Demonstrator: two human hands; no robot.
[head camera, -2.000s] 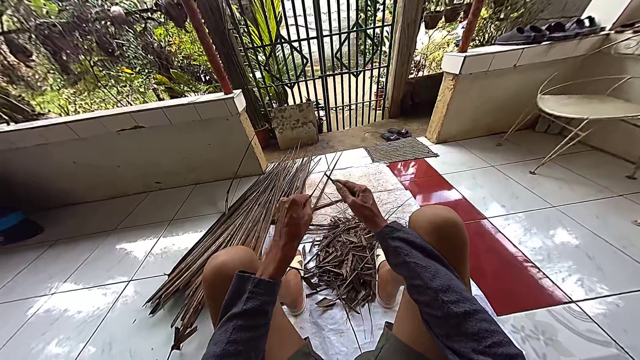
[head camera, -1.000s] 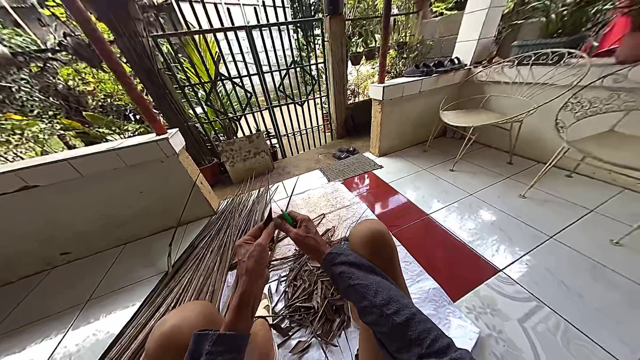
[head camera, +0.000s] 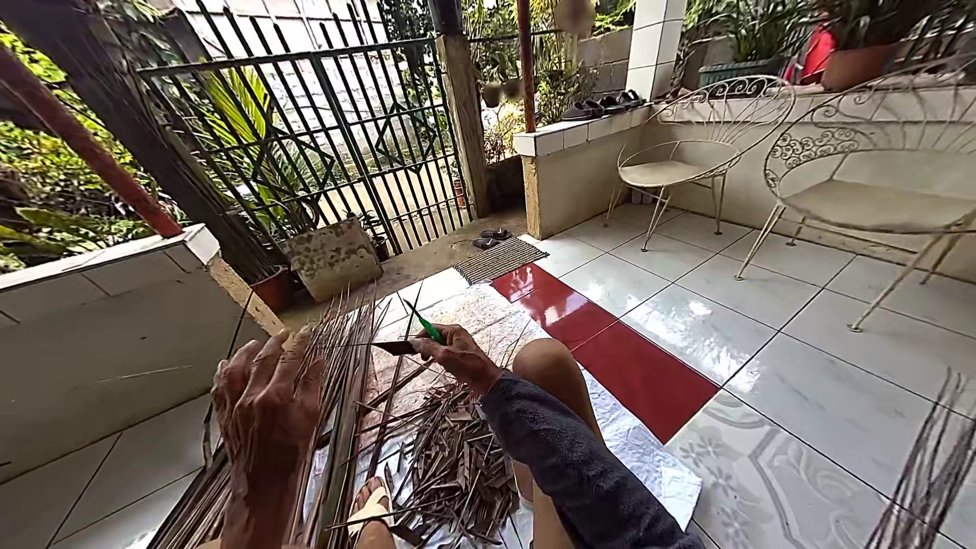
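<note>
My right hand (head camera: 460, 357) is closed around a green-handled knife (head camera: 427, 322) and a short dark piece of dry leaf (head camera: 395, 348), over the white cloth (head camera: 648, 446). My left hand (head camera: 268, 393), blurred, is raised with its fingers apart, above and in front of a bundle of long dry leaf strips (head camera: 347, 412); whether it touches any strip is unclear. Below my right hand, between my feet, lies a heap of short brown leaf scraps (head camera: 465, 457). At the lower right edge stands a bunch of thin dark sticks (head camera: 926, 465).
A metal gate (head camera: 358, 137) and a leaning stone slab (head camera: 333, 259) are ahead. Sandals (head camera: 492, 238) lie by a doormat (head camera: 501, 260). Two wrought-metal chairs (head camera: 667, 171) stand at the right, before a low wall (head camera: 587, 171) with shoes on it. Another low wall (head camera: 107, 351) runs along the left.
My hands were close together in both earlier frames; now my left hand is apart from the right, to the left, fingers spread. The view has turned to the right.
</note>
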